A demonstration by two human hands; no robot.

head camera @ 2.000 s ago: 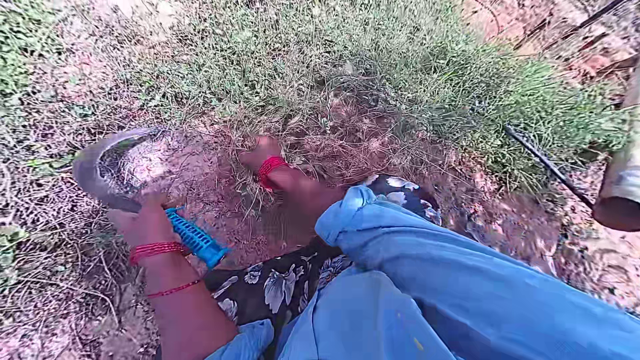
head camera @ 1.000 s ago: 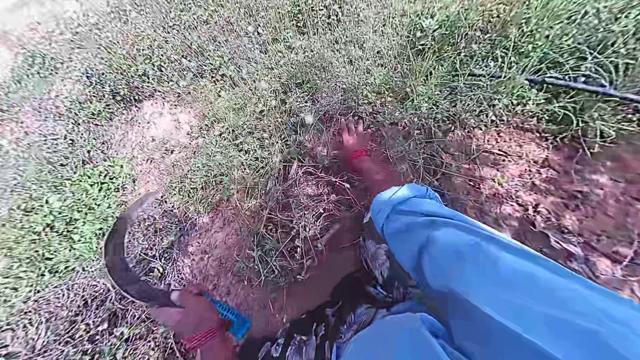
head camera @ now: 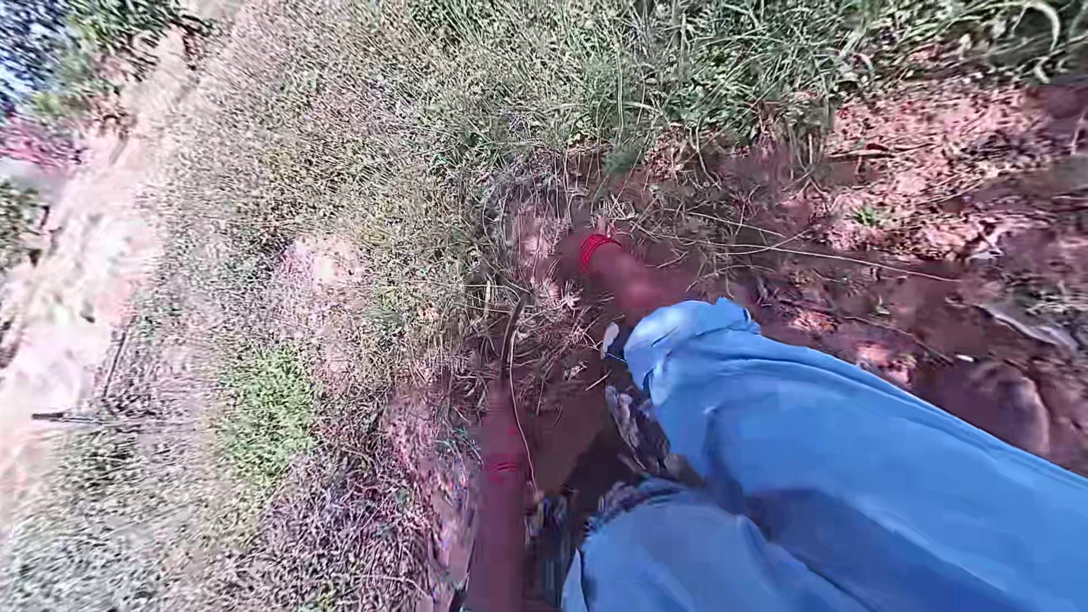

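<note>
My left hand (head camera: 500, 412) is low in the centre, blurred, with red bangles at its wrist. From it a thin dark curve, which looks like the sickle's blade (head camera: 512, 336) nearly edge-on, rises into the dry grass; its blue handle is not clearly visible. Up and to the right, my right hand (head camera: 575, 248), with red bangles, reaches down to the base of a dry grass clump (head camera: 544, 200). Its fingers are blurred among the stems, so their grip cannot be made out.
Reddish soil (head camera: 935, 204) with twigs and dry stems lies at the right. Green grass (head camera: 722, 68) grows along the top, and a low green plant (head camera: 268, 416) stands at the left. Blue sleeves (head camera: 816, 450) cover much of the lower right.
My left hand has come in from the left, close to my right hand. The sickle, seen broadside at the left before, is now by the dry grass. The view has shifted.
</note>
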